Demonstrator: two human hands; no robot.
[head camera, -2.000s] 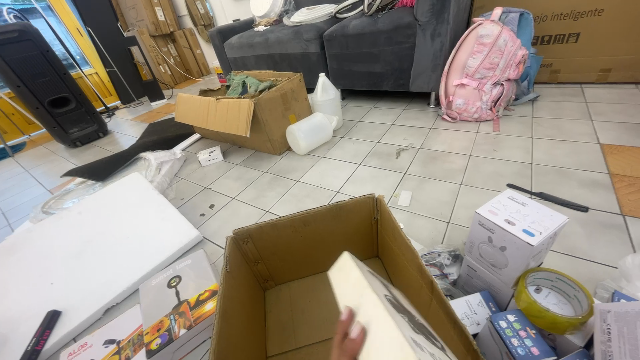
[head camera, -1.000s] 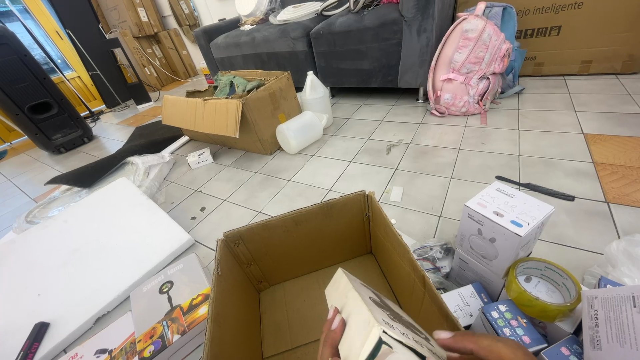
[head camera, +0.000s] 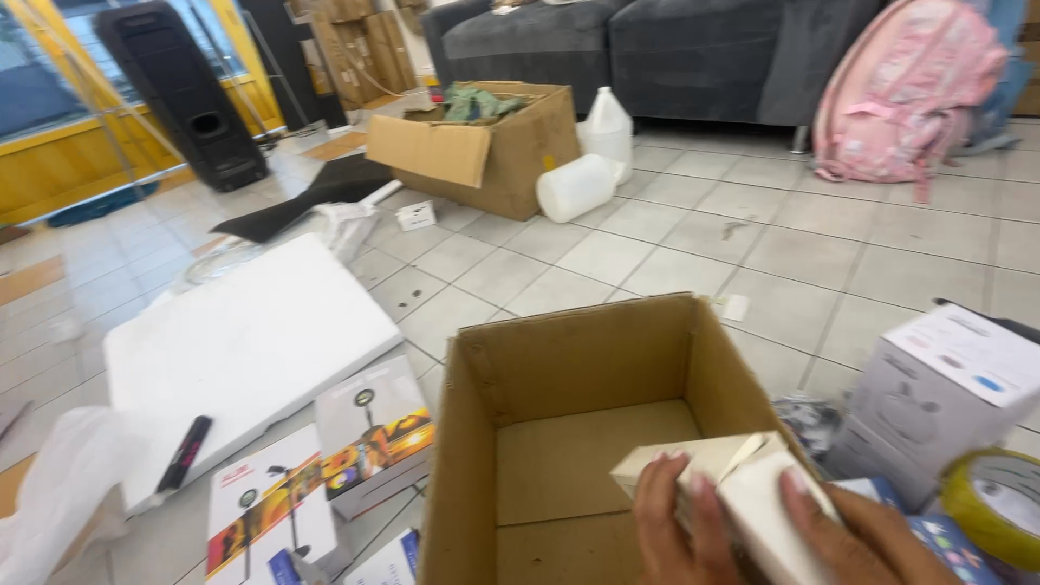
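Note:
An open cardboard box (head camera: 593, 349) stands before me on the tiles, its visible floor bare. Over its right side, a small white box (head camera: 764, 496) is held between my two hands. My left hand (head camera: 682, 520) has its fingers on the near left side of the white box. The fingers of my right hand (head camera: 861, 520) press on its right part. A torn or lifted edge shows on top of the white box. The lower parts of both hands are cut off by the frame.
At left lie a white foam sheet (head camera: 252, 349), a black marker (head camera: 185, 453) and printed boxes (head camera: 378, 439). White boxes (head camera: 934, 390) and a roll of yellow tape (head camera: 999, 504) are at right. Farther off are a larger carton (head camera: 520, 154), plastic jugs (head camera: 577, 188), a sofa and a pink backpack (head camera: 910, 89).
Two seconds ago only one hand showed at the white box; now both hold it. The box has been turned, so its printed face no longer shows. The view has swung left.

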